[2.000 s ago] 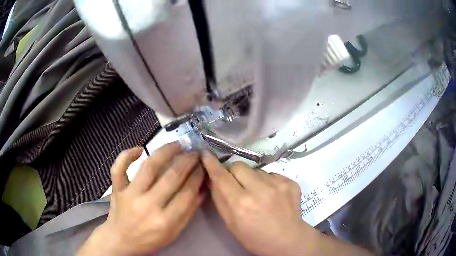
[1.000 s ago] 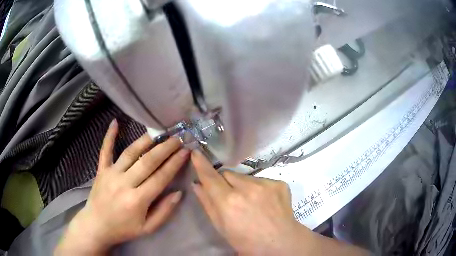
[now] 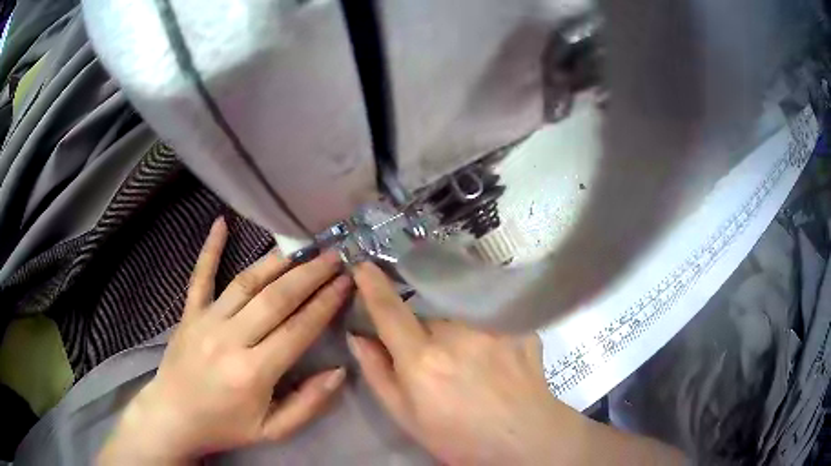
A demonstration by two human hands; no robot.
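The white sewing machine head (image 3: 273, 100) fills the upper middle. The small shiny presser foot (image 3: 364, 238) sits below it, the needle not clearly seen. A smooth grey-brown fabric panel (image 3: 333, 423) lies under both hands and runs up to the foot. My left hand (image 3: 241, 364) lies flat on the panel with fingers spread, its fingertips at the left of the foot. My right hand (image 3: 456, 382) rests on the panel, its index fingertip just in front of the foot. Neither hand grips the cloth visibly; both press on it.
A dark ribbed piece (image 3: 137, 264) and heaped grey cloth (image 3: 55, 127) lie at the left, with a yellow-green patch (image 3: 36, 364) at the lower left. A printed ruler strip (image 3: 674, 291) follows the table's right edge. Dark grey cloth (image 3: 720, 364) hangs beyond it.
My left hand has opened from bunched fingers to a flat, spread pose. My right hand stays near the foot. The view has shifted, and the machine head now hides the dark green handles.
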